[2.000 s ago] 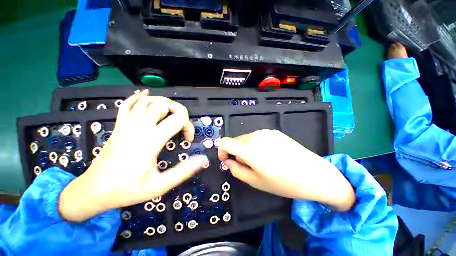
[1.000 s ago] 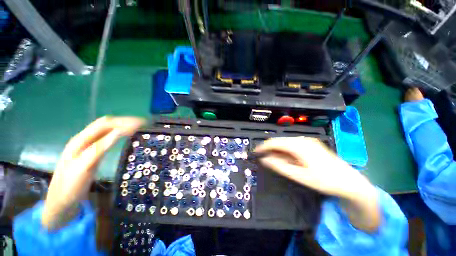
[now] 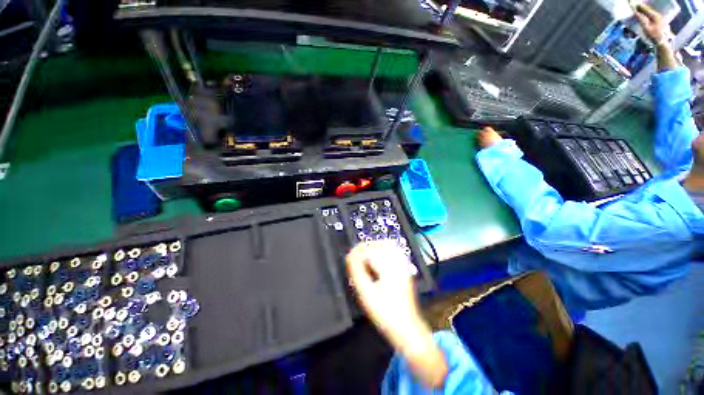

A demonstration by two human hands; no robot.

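A long black compartment tray (image 3: 262,289) lies in front of the fixture. Its left pockets hold dozens of small ringed parts (image 3: 96,312), pale rings mixed with dark blue round pieces; its right pockets show bare black. A second black tray (image 3: 426,279) shows behind and to the right, with more ringed parts (image 3: 374,220) in it. My right hand (image 3: 384,287) is over this second tray's right part, fingers curled and blurred; whether it holds a part cannot be told. My left hand is out of the picture.
A black two-station press fixture (image 3: 282,166) stands behind, with a green button (image 3: 226,204) and red button (image 3: 345,189). Blue bins (image 3: 160,150) (image 3: 423,202) flank it. An open brown carton (image 3: 540,297) is at lower right. A person in a blue sleeve (image 3: 533,200) works beside slotted black trays (image 3: 590,166).
The view has swung right, so the tray sits further left in the picture. My left hand has gone out of view. My right hand has moved from the front tray to the second tray's right part.
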